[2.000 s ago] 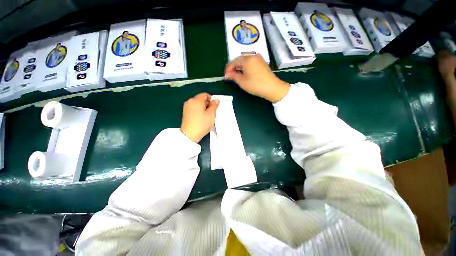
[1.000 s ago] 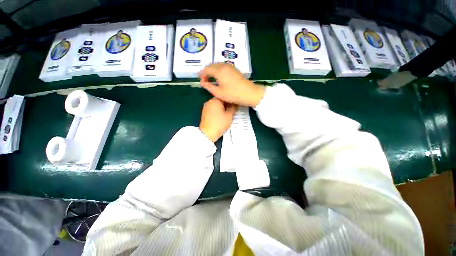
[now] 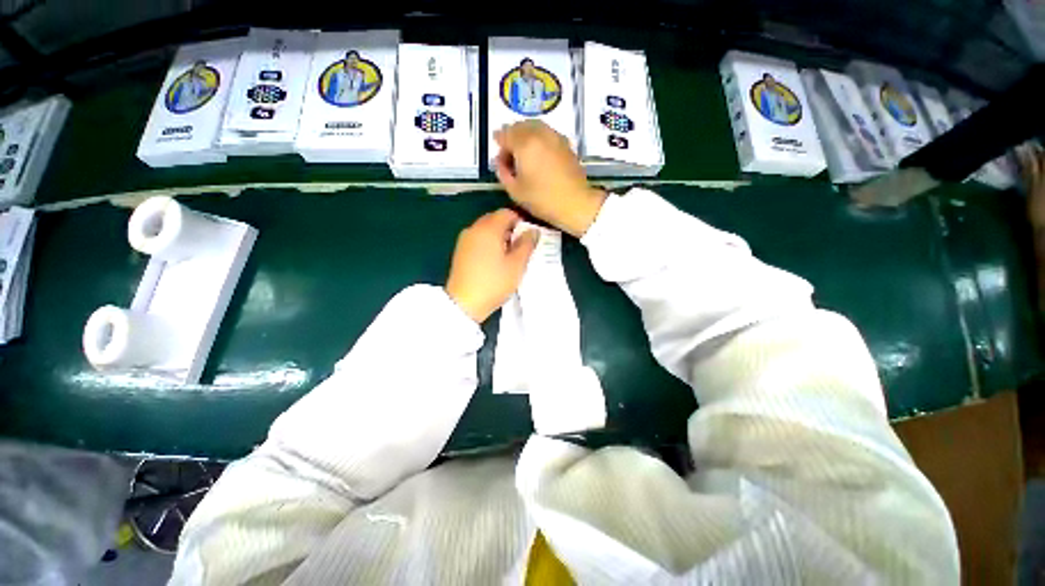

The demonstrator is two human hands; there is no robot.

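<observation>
A long narrow white sticker strip [image 3: 552,332] lies on the green surface in front of my body. My left hand [image 3: 490,266] pinches its far end between thumb and fingers. My right hand [image 3: 545,174] is just beyond and to the right, over the near edge of a white retail carton with a round yellow-and-blue emblem [image 3: 531,86]. Its fingertips are at the carton's lower left part. No sticker can be made out at the fingertips. A text-face carton [image 3: 620,111] stands right beside that carton.
More cartons [image 3: 350,97] stand in a row beyond the pale edge line. Two white rolls [image 3: 156,226] sit on a white tray [image 3: 189,309] at left. Cartons [image 3: 14,269] lie at the far left edge. A dark post [image 3: 974,135] is upper right. Brown cardboard [image 3: 968,475] is lower right.
The row of cartons has shifted right. My right hand has moved from beside my left hand out to the emblem carton. My left hand stays at the strip's far end.
</observation>
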